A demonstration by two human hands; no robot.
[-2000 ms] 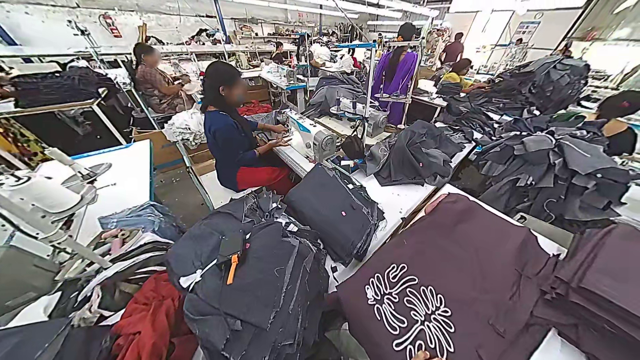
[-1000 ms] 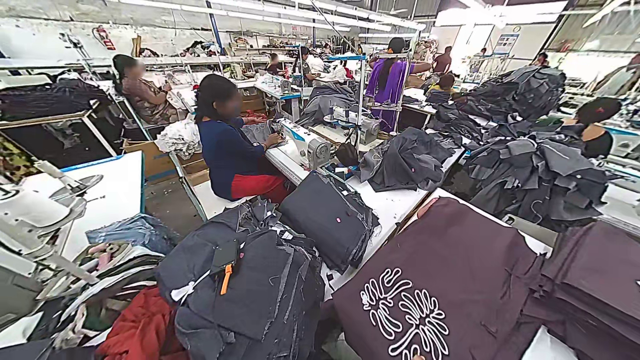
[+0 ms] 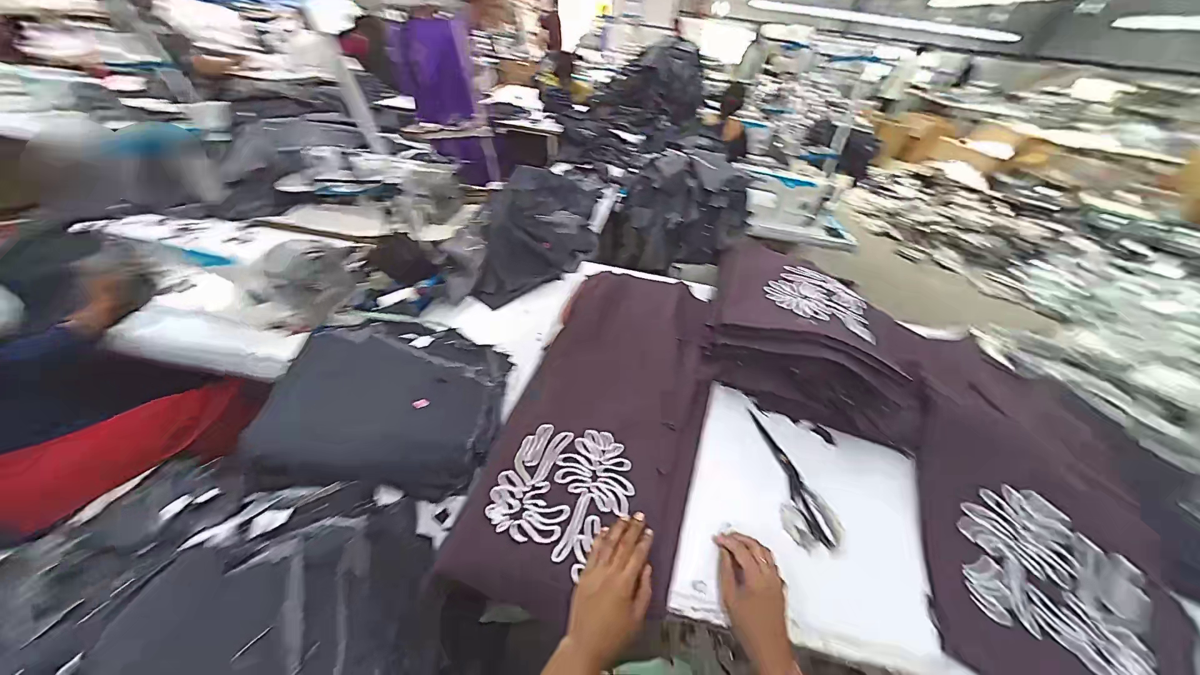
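My left hand (image 3: pixel 614 586) lies palm down on a dark maroon fabric panel (image 3: pixel 619 375), over the lower edge of its white looped embroidery (image 3: pixel 562 492). Just right of the panel, my right hand (image 3: pixel 753 591) rests near the front of the white tabletop (image 3: pixel 844 600), its fingers slightly curled; whether anything is between them is not clear. A pair of scissors (image 3: pixel 806 497) lies on the white surface beyond my right hand. Behind the scissors is a stack of folded maroon panels (image 3: pixel 806 347), the top one embroidered. Another embroidered maroon panel (image 3: pixel 1012 450) lies at the right.
A stack of dark grey cut fabric (image 3: pixel 375 412) stands left of the panel, with more grey pieces (image 3: pixel 244 581) in front. A person in a blue sleeve (image 3: pixel 47 347) sits at the far left. Sewing tables and fabric heaps (image 3: pixel 675 197) stand behind. The picture is blurred.
The view has swung to the right. Both my hands are now in sight at the table's front. The maroon panel now looks narrower than the broad spread one seen earlier.
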